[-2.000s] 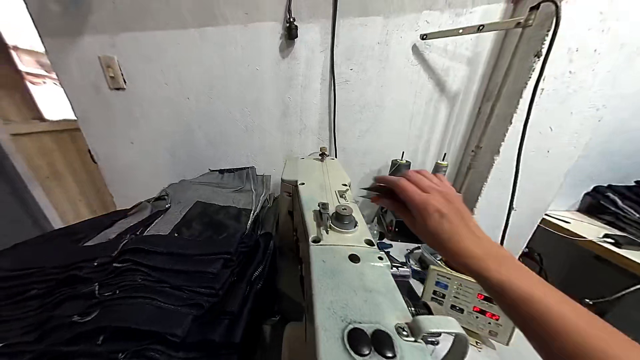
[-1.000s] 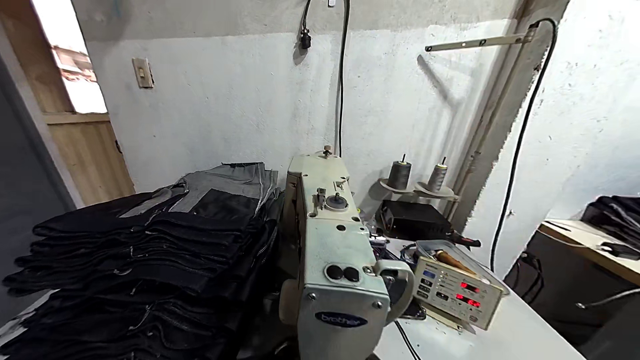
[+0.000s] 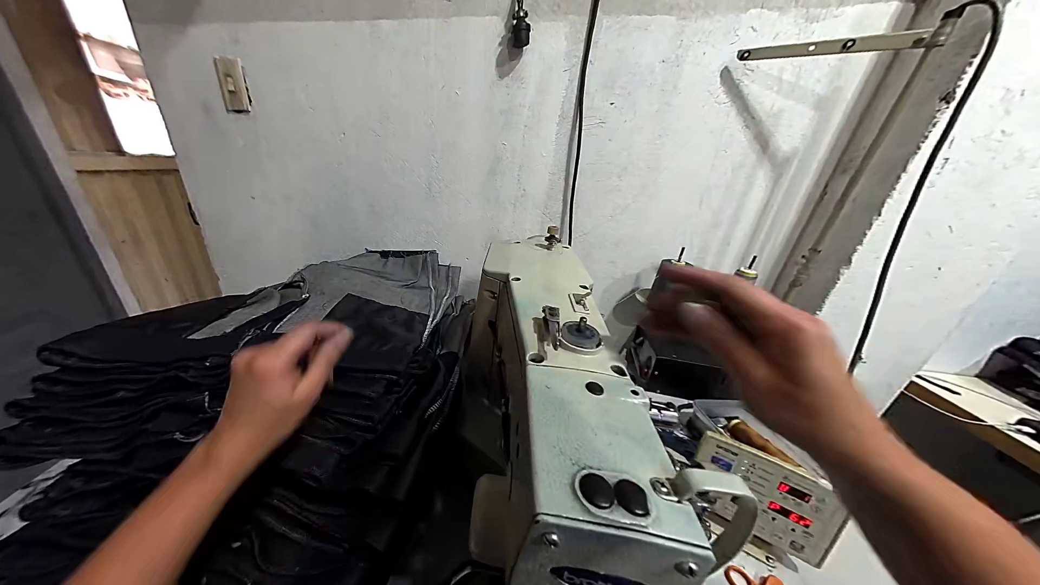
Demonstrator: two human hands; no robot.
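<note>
Between my two hands stands a Brother industrial sewing machine, with a bobbin winder on its top. My left hand is over the stack of folded dark denim garments, its fingers curled and blurred; whether it pinches anything cannot be told. My right hand is raised to the right of the machine, in front of the thread cones, partly hiding one. Its fingers are blurred, and I cannot tell whether something is between them. Beneath it sits the control box with red digits.
A black box is behind the control box, beside a tray holding a wooden-handled tool. Orange scissors handles show at the bottom edge. A metal arm juts from the wall. Another table stands at right.
One second ago no hand was in view; now both are, the left over the garments and the right near the thread cones. Two seconds ago the right hand held a small dark item there.
</note>
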